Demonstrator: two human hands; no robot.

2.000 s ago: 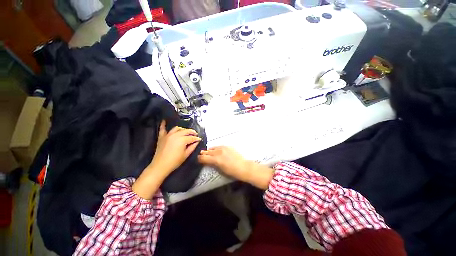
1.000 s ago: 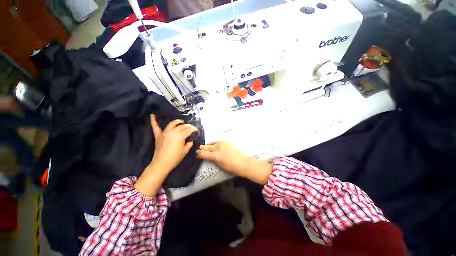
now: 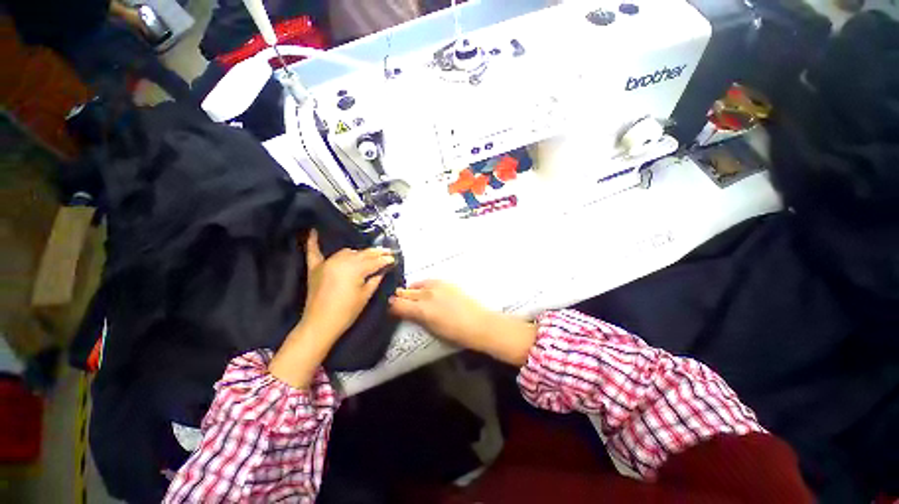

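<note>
A black garment (image 3: 212,246) lies in a large soft heap on the left, its edge running up to the presser foot (image 3: 380,212) of the white sewing machine (image 3: 552,84). My left hand (image 3: 340,285) lies on the cloth just in front of the needle area, thumb spread, fingertips pressing near the edge. My right hand (image 3: 439,307) is at the garment's right edge, its fingertips closed on the cloth edge. The needle tip and the stitches are too small to make out.
A slim red tool (image 3: 490,206) and orange pieces (image 3: 485,175) are under the machine arm. A dark rectangular plate (image 3: 727,162) is at the right of the bed. More black cloth (image 3: 749,295) hangs at right. A cardboard box (image 3: 64,254) stands at far left.
The view has shifted slightly. Both hands stay nearly in place at the garment edge. A blurred figure and shiny object at the left edge a second ago are gone from there.
</note>
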